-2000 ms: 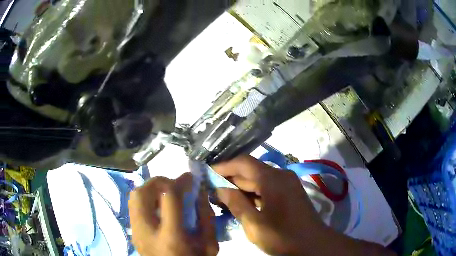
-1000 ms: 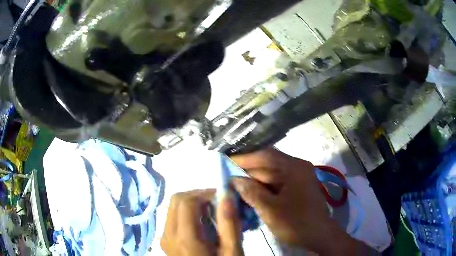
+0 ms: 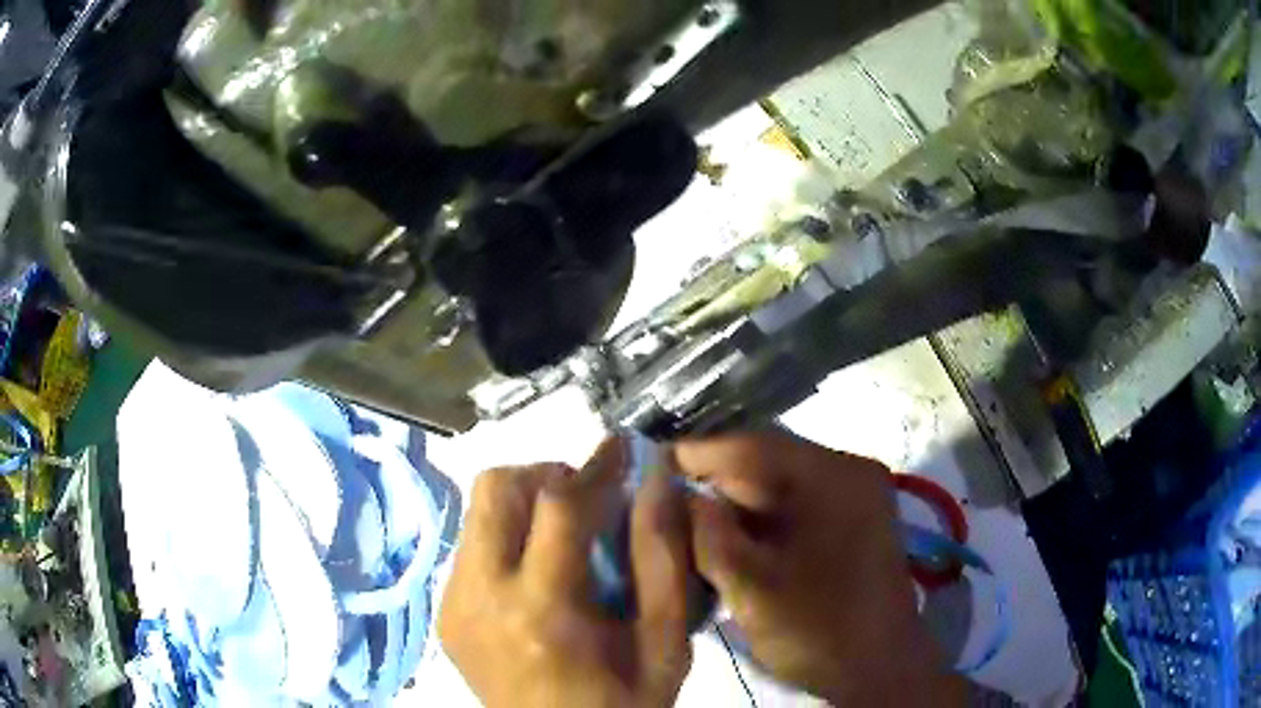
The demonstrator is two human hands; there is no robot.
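A light blue and white plush workpiece (image 3: 643, 463) is bunched between my hands, its upper end just below the presser foot and needle (image 3: 603, 390). My left hand (image 3: 564, 588) grips it from the left, fingers bent over it. My right hand (image 3: 795, 553) pinches it from the right, close under the tip of the cylinder arm (image 3: 830, 332). My hands hide most of the workpiece. The grey-green sewing machine head (image 3: 415, 194) with black round parts fills the upper left.
A pile of white and light blue cut panels (image 3: 297, 526) lies on the left of the white table. Scissors with a red handle loop (image 3: 935, 523) and a light blue strap (image 3: 985, 609) lie right of my right hand. A blue crate (image 3: 1182, 609) stands at the far right.
The view has shifted, so the machine sits further right in the picture. My left hand has moved up, closer to the needle and to my right hand; less of the workpiece shows.
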